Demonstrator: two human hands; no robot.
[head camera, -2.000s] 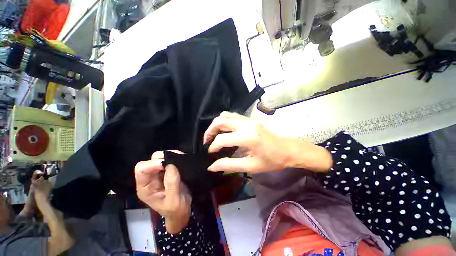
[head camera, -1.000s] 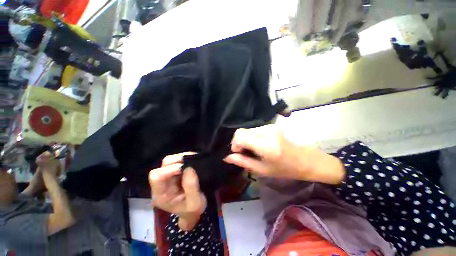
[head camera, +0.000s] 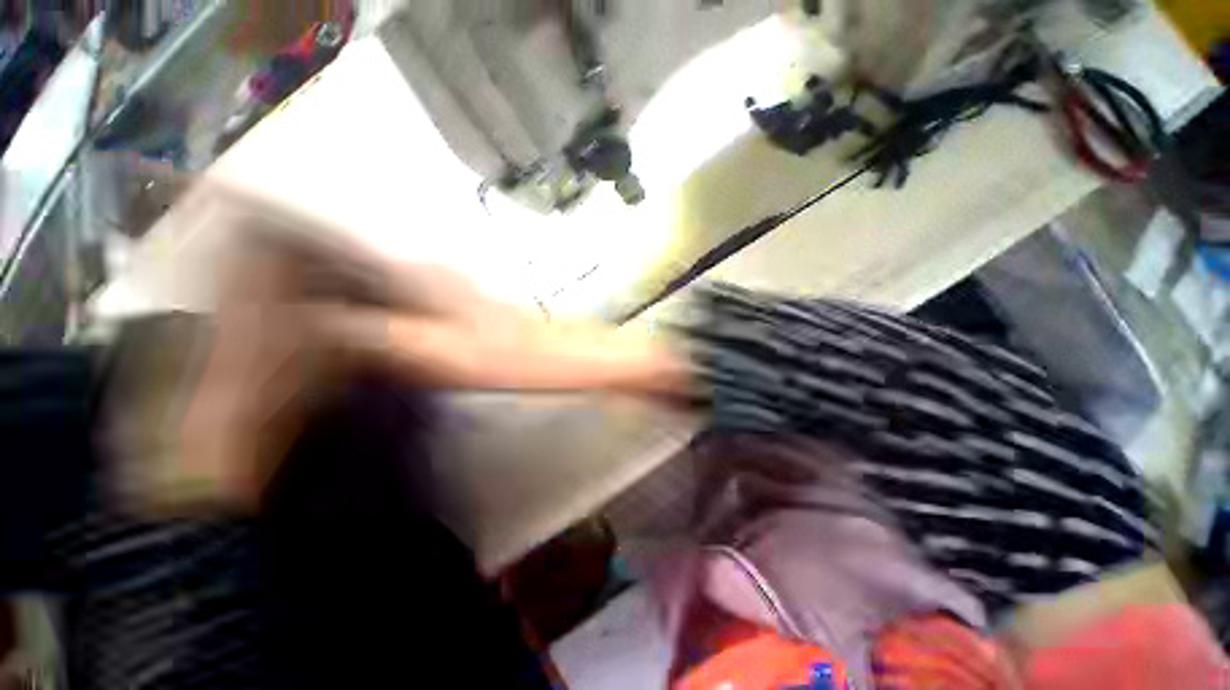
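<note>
The black cloth (head camera: 378, 539) hangs blurred at the lower left, below my hands and over the table's near edge. My right hand (head camera: 364, 303) reaches across to the left above the white table; it is strongly blurred. My left hand (head camera: 243, 404) is beside it at the left, also blurred, overlapping the upper part of the cloth. The blur hides the fingers of both hands and whether they grip the cloth. The sewing machine head (head camera: 492, 74) stands behind, with its needle area (head camera: 553, 182) beside a bright lamp spot.
A long dark strip (head camera: 755, 236) runs along the machine bed. A small black clustered part (head camera: 805, 119) and a bundle of black cords (head camera: 931, 119) lie at the right. Red and black handles (head camera: 1113, 135) lie further right. The table's near edge (head camera: 594, 506) runs diagonally.
Both hands have left the pinched cloth edge near the lap and swung up and left. The cloth has moved down-left, off the table's middle. The view has turned towards the right.
</note>
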